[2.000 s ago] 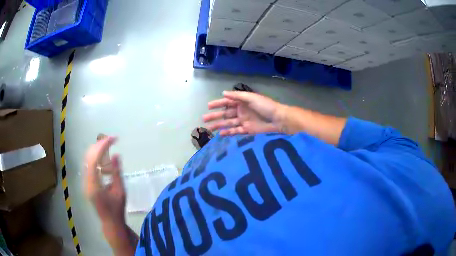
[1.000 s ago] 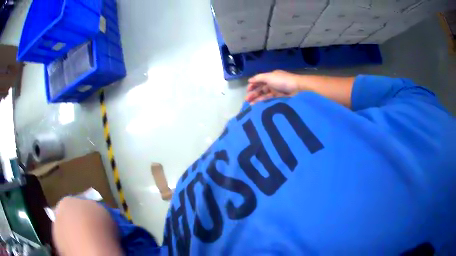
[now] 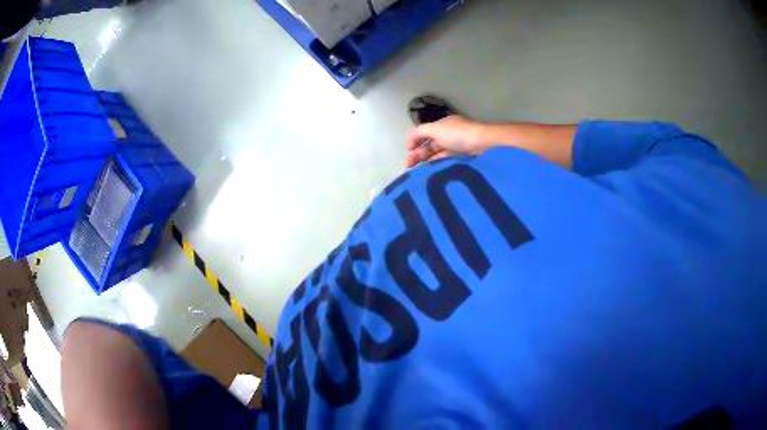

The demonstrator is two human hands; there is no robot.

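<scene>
My right hand (image 3: 441,139) is in front of my blue shirt at the upper middle, with loosely bent fingers and nothing seen in it. My left forearm is blurred at the lower left edge; the left hand is out of the picture. Two deep blue plastic totes stand at the left: an upper one (image 3: 59,138) rests tilted over a lower one (image 3: 158,186), which holds whitish ribbed packs (image 3: 105,214). White cartons (image 3: 332,15) stand on a blue pallet (image 3: 395,38) at the top.
Yellow-black floor tape (image 3: 220,290) runs between the totes and a brown carton (image 3: 220,357) with a white piece on it. Brown and white card items (image 3: 38,357) lie at the left edge. My dark shoe (image 3: 431,107) shows beyond my right hand. A dark shape is at the top left corner.
The view has turned left: the totes are larger and lower, the pallet has shifted up and left. My left hand has left the picture; my right hand's spread fingers are now loosely bent.
</scene>
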